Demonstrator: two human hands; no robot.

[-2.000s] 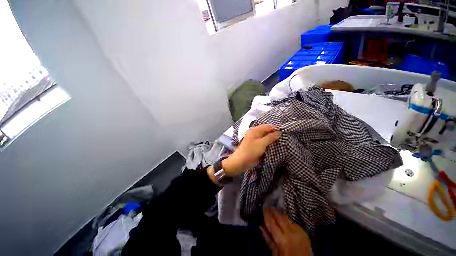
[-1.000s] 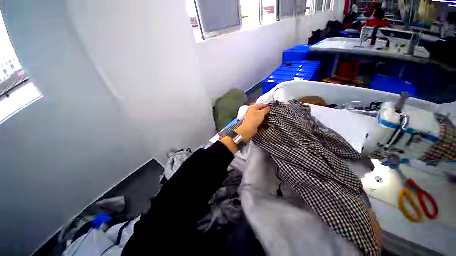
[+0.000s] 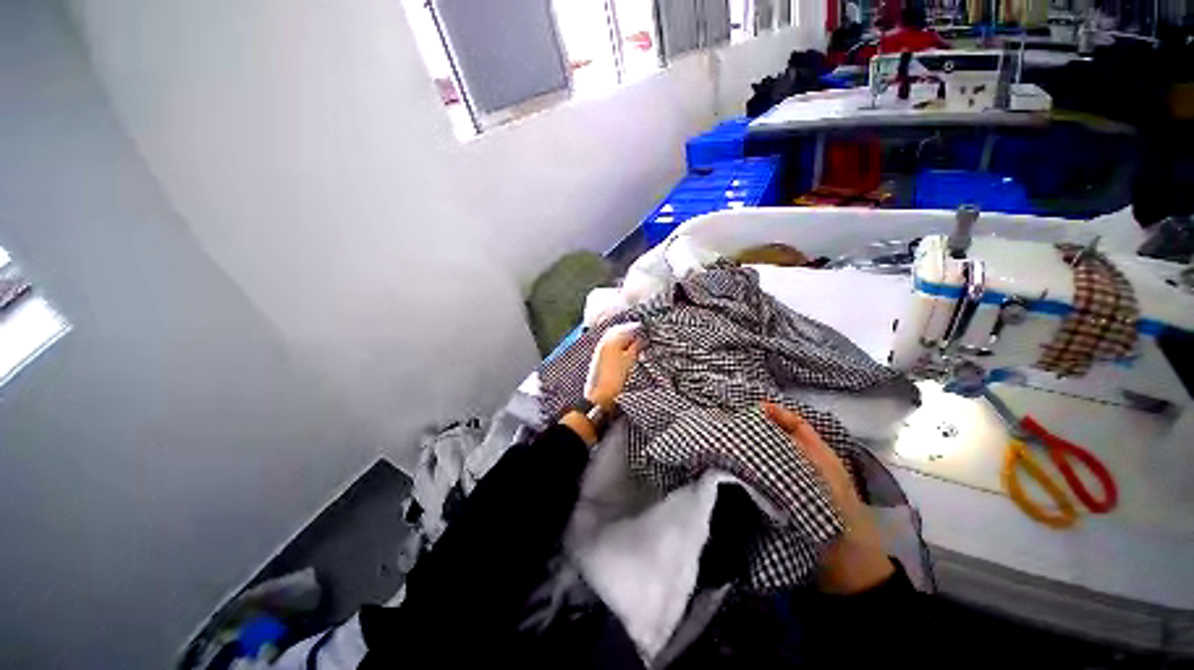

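Note:
The black-and-white checked shell fabric (image 3: pixel 714 353) lies bunched on the white machine table and hangs over its front edge. My left hand (image 3: pixel 613 364) grips the cloth at its left side. My right hand (image 3: pixel 822 478) lies on the checked cloth nearer the front edge, fingers extended; whether it pinches the cloth cannot be told. White lining (image 3: pixel 655 556) shows below between my forearms, beside a dark piece. The sewing machine's white head (image 3: pixel 949 295) stands right of the cloth, its lamp lighting the needle plate area (image 3: pixel 945 429).
Scissors (image 3: pixel 1058 474) with orange and red handles lie by the needle plate. A brown plaid scrap (image 3: pixel 1093 312) drapes over the machine. An olive bundle (image 3: pixel 566 299) sits between table and wall. Blue crates (image 3: pixel 714 194) stand behind. A garment pile (image 3: pixel 452 458) lies low left.
My left hand has moved down and left with the cloth. My right hand has come into view on the check. The grey lining spread seen before is now mostly covered; the view has turned right.

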